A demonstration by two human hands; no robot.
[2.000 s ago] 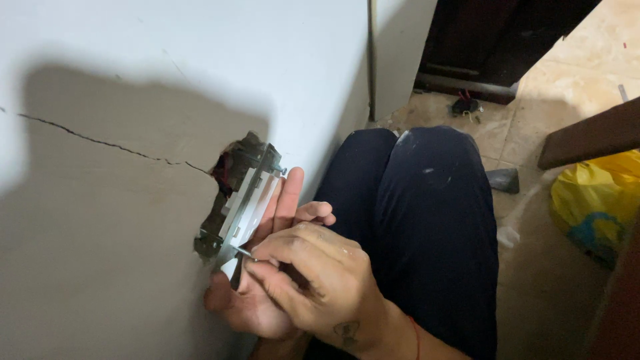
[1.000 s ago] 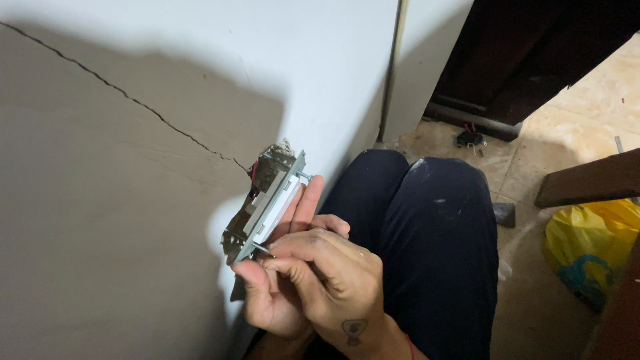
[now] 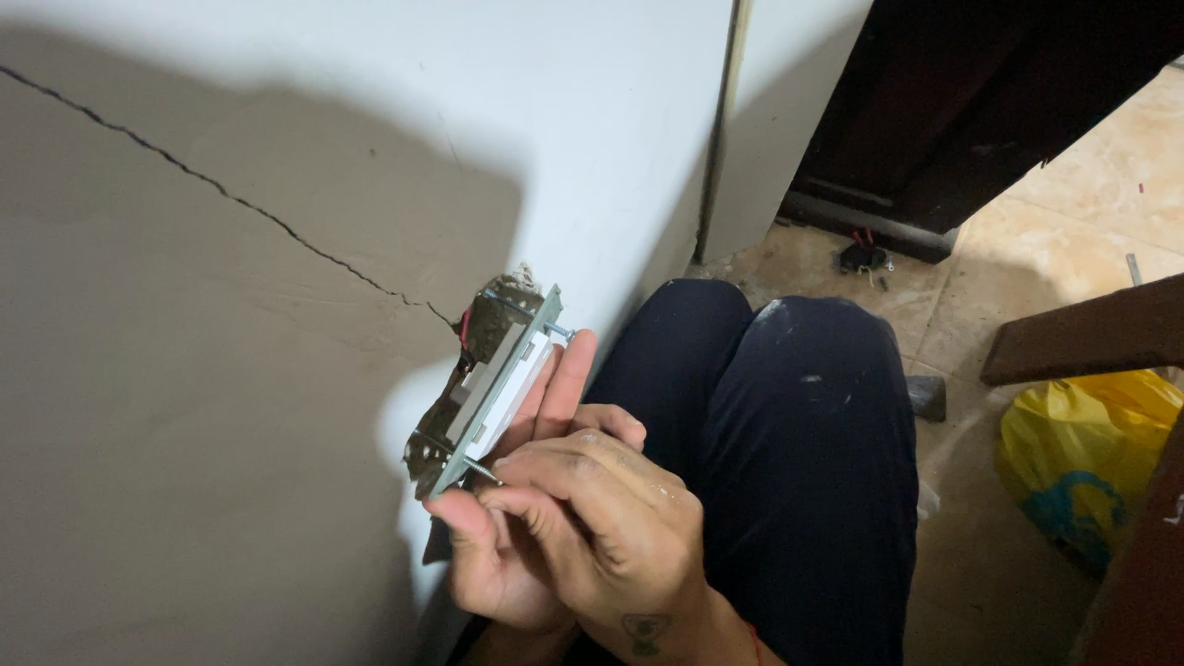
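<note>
An electrical device on a grey mounting frame (image 3: pixel 504 393), with a white front, is held tilted before a rough hole in the wall (image 3: pixel 509 301). My left hand (image 3: pixel 509 564) supports it from below and in front, thumb at the frame's lower end and fingers along the white face. The fingertips of my right hand (image 3: pixel 610 518) pinch the head end of a long screw (image 3: pixel 482 471) that passes through the frame's lower end. Another screw (image 3: pixel 560 330) sticks out of the upper end, by my left fingertips. Behind the frame, a red wire (image 3: pixel 465 326) shows in the hole.
A long crack (image 3: pixel 222 190) runs across the wall to the hole. My knees (image 3: pixel 795 398) are close on the right. Beyond them lie a yellow plastic bag (image 3: pixel 1064 462), a wooden beam (image 3: pixel 1091 328), a dark object with wires (image 3: pixel 862 257) and a dark wooden door or furniture panel (image 3: pixel 925 111).
The view has shifted somewhat. Both hands stay at the device, my right fingers still at the lower screw; the screw at the upper end shows more plainly than in the earliest frame.
</note>
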